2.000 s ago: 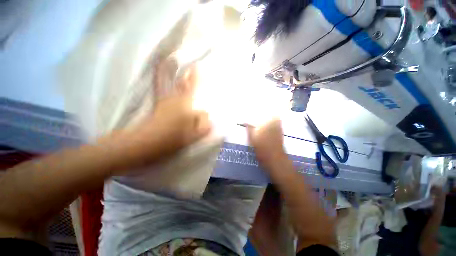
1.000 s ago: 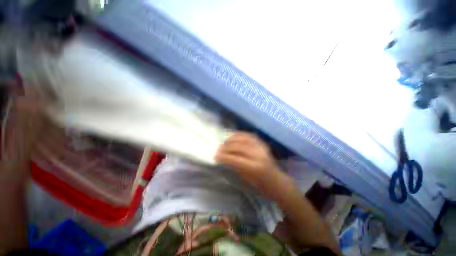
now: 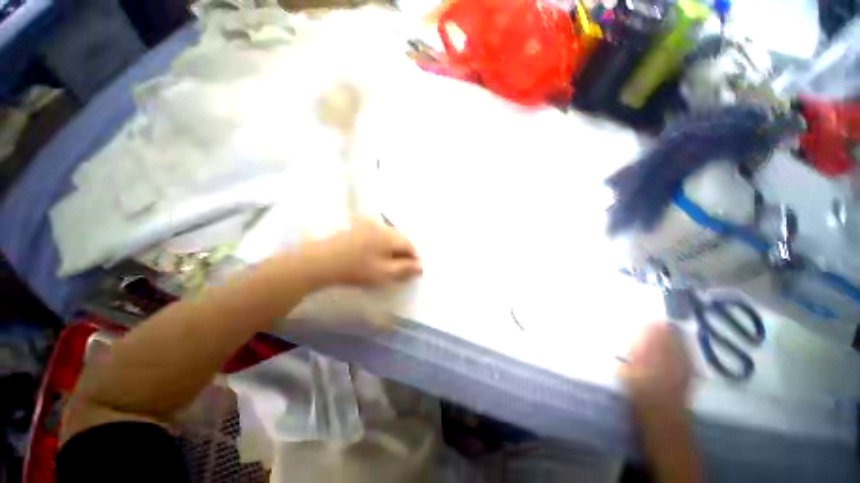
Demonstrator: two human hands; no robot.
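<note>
Cream cloth pieces lie piled on the left of the white table, partly lost in glare. My left hand is over the table at the pile's right side, palm down with fingers curled. Pale cloth shows around it, but glare hides whether the fingers grip it. My right hand is blurred at the table's front right, just left of the scissors. Its fingers cannot be made out. The scissors' dark loop handles show clearly. The white machine head with its blue stripe stands behind them.
A dark tuft hangs at the machine head. A red bag-like item and dark and yellow-green items lie at the back. The grey table edge runs across the front. A red-rimmed basket is at lower left, below my left forearm.
The view has swung to the left side of the table. My left hand has come from the far left onto the table. My right hand has left the cream cloth over the lap and is near the scissors.
</note>
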